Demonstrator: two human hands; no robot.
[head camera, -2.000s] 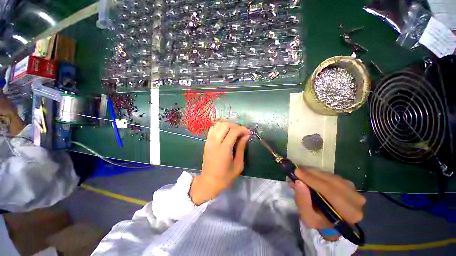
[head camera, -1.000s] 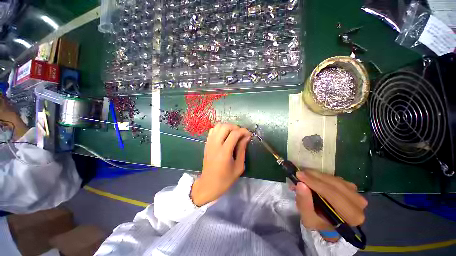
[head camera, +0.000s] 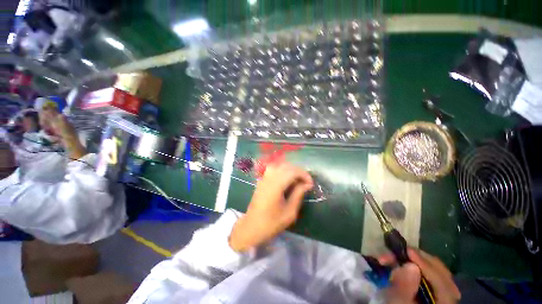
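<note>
My right hand (head camera: 423, 278) grips the black and yellow soldering iron (head camera: 393, 238), low at the right. Its bare tip points up and left over the pale strip's left edge, apart from my left hand. My left hand (head camera: 274, 199) is in front of the red wires (head camera: 274, 155), thumb and finger pinched. The thin solder wire (head camera: 205, 168) runs from the spool (head camera: 148, 143) into this hand, and a short silvery end shows beyond the fingers. A small dark part (head camera: 319, 189) shows beside the fingertips, blurred; I cannot tell if it is held.
A clear tray (head camera: 297, 89) of shiny parts lies behind. At right are a round tin (head camera: 450, 160) of silvery shavings on a pale strip (head camera: 375, 208), a fan (head camera: 490, 187) and bags (head camera: 490, 65). A blue stick (head camera: 189, 166) lies left. Another person (head camera: 65, 196) sits at far left.
The view has tilted up and left, showing more of the line. The iron's tip has drawn away to the right from my left fingertips. The solder end now shows beyond my left fingers.
</note>
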